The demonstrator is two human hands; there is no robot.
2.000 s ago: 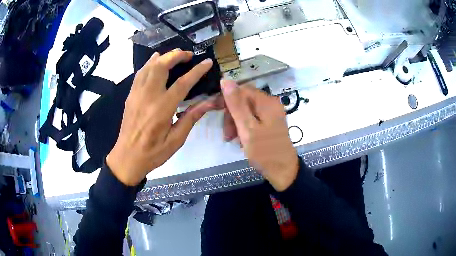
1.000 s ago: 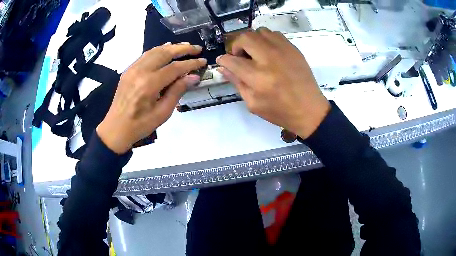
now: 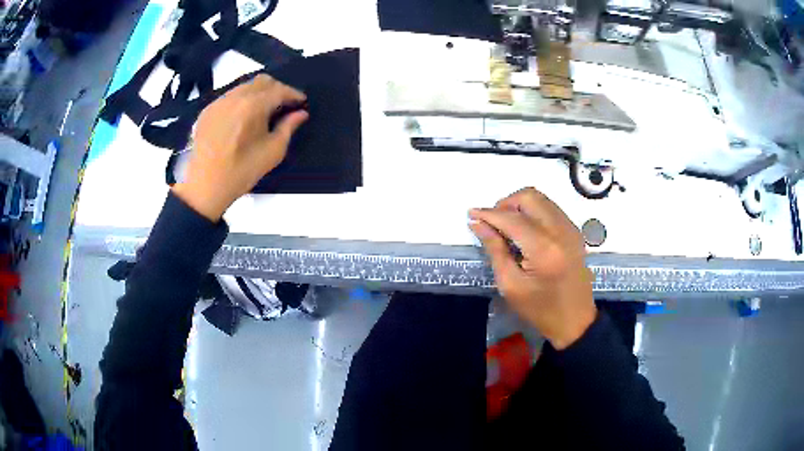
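Note:
A flat black panel (image 3: 333, 132) lies left of the machine, overlapping a tangled heap of black strappy pieces (image 3: 189, 62). My left hand (image 3: 236, 145) is over the panel's left part, thumb and finger curled close together; whether cloth is pinched between them is unclear. My right hand (image 3: 539, 264) is over the table's front edge, its thumb and index fingertips together. No held thing shows clearly there; its palm is hidden. Another black cloth (image 3: 436, 18) lies at the top, left of the presser foot area (image 3: 520, 44).
Two tan-brass tabs stand before the foot, the wider one (image 3: 554, 70) on the right. A silver metal strip (image 3: 511, 107) lies below them. A printed ruler (image 3: 353, 264) runs along the table's front edge. Striped cloth (image 3: 251, 295) hangs below the edge.
Both hands have left the presser foot area. My left hand is now over the black panel; my right hand has come down to the front edge. The view has shifted.

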